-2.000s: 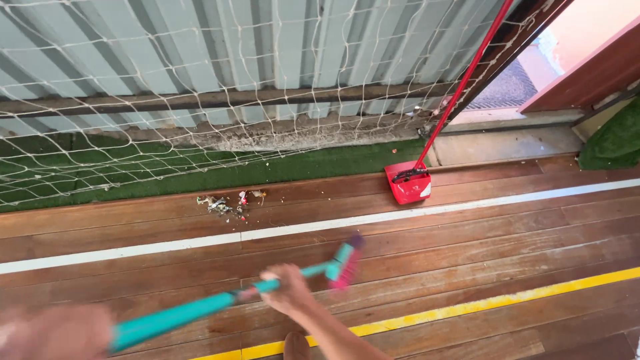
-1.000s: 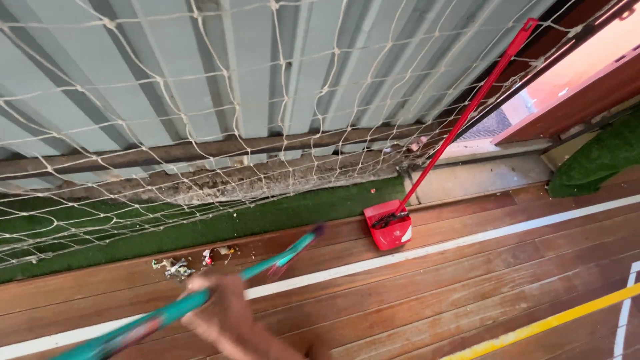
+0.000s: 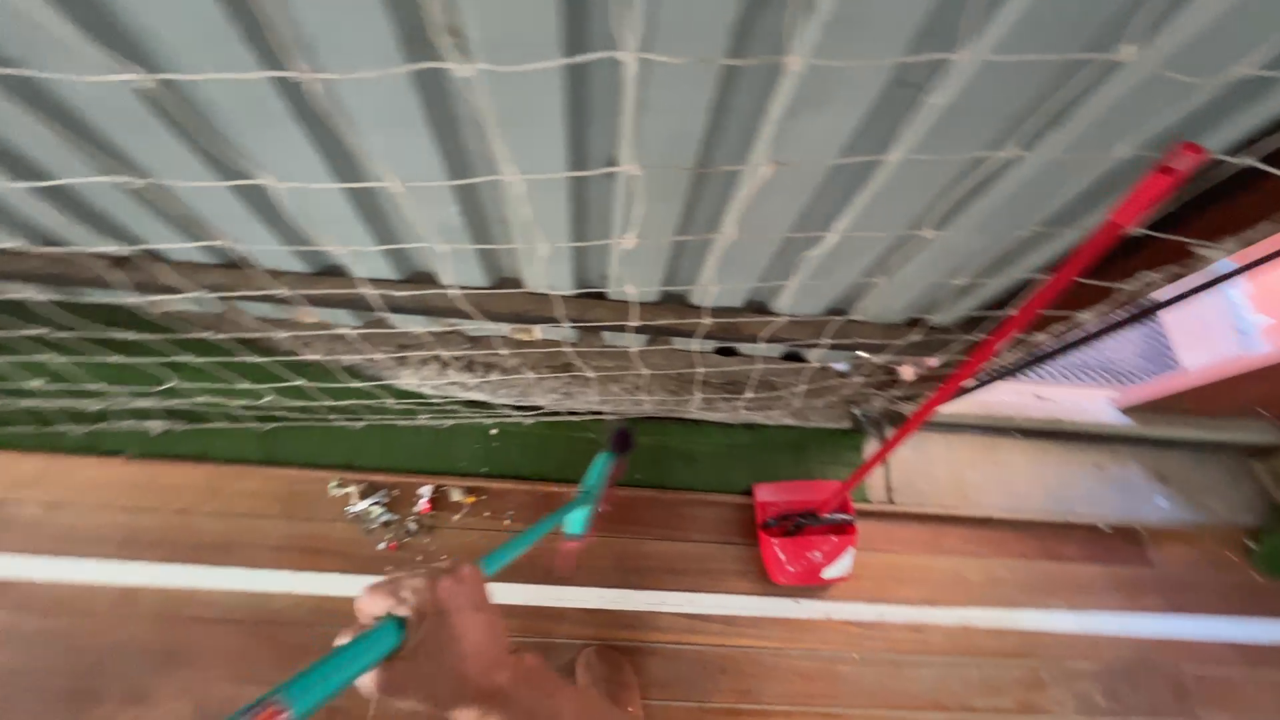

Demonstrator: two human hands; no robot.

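Note:
A teal broom handle (image 3: 345, 665) runs up from the bottom left, and my right hand (image 3: 435, 635) is closed around it. Its head (image 3: 592, 490), teal with pink bristles and blurred, is over the edge between the wood floor and the green turf. A small pile of litter (image 3: 375, 508) lies on the boards left of the broom head. To the right of the head stands a red long-handled dustpan (image 3: 808, 545) with something dark in it; its red handle (image 3: 1040, 305) leans up to the right. My left hand is out of view.
White netting (image 3: 628, 240) hangs before a corrugated metal wall (image 3: 520, 130). Green artificial turf (image 3: 700, 450) and rough debris line the wall's foot. A concrete sill (image 3: 1060, 475) lies at the right by a doorway. A white line (image 3: 700, 600) crosses the wooden floor.
The left hand, on the broom handle two seconds ago, has left the view. The broom head has moved towards the turf. The view has shifted closer to the wall.

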